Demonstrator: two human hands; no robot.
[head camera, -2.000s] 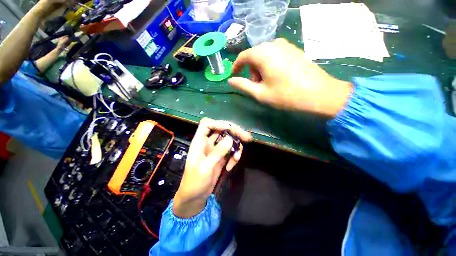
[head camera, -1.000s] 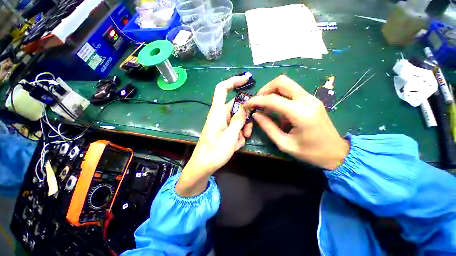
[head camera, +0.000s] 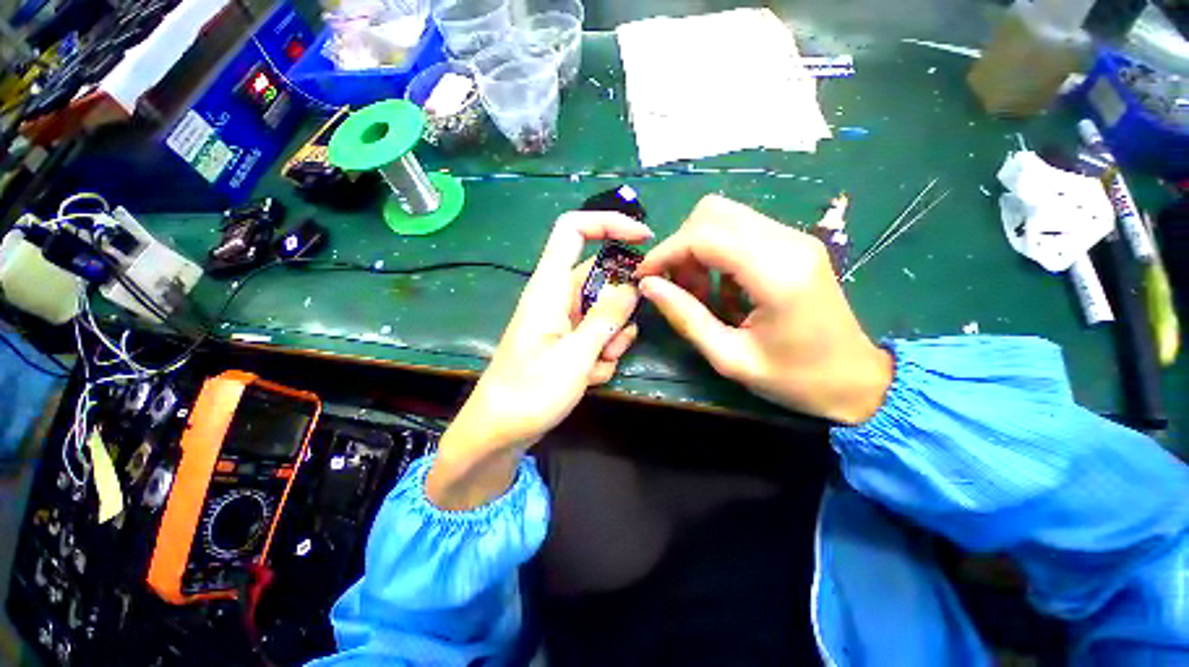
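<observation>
A small black square watch case (head camera: 609, 278) with its open side up shows metallic and reddish parts inside. My left hand (head camera: 541, 345) holds it between thumb and fingers above the bench's front edge. My right hand (head camera: 769, 306) has its thumb and index fingertip pinched together at the case's right side; whether something tiny is between them cannot be told. A black cover (head camera: 618, 201) with a small white label lies just behind the case. A dark screen module (head camera: 831, 232) with a pale tail lies behind my right hand, partly hidden by it. Thin tweezers (head camera: 895, 232) lie beside it.
A green solder spool (head camera: 413, 189) stands left, with clear cups (head camera: 522, 94) behind it. A white sheet (head camera: 720, 89) lies at the back. Crumpled tissue (head camera: 1054, 212) and markers (head camera: 1112, 196) are right. A black cable (head camera: 430, 269) crosses the left bench. An orange multimeter (head camera: 235, 489) sits lower left.
My right hand has come from beside the solder spool to the case. My left hand has raised the case and turned its open side up. The view has shifted right.
</observation>
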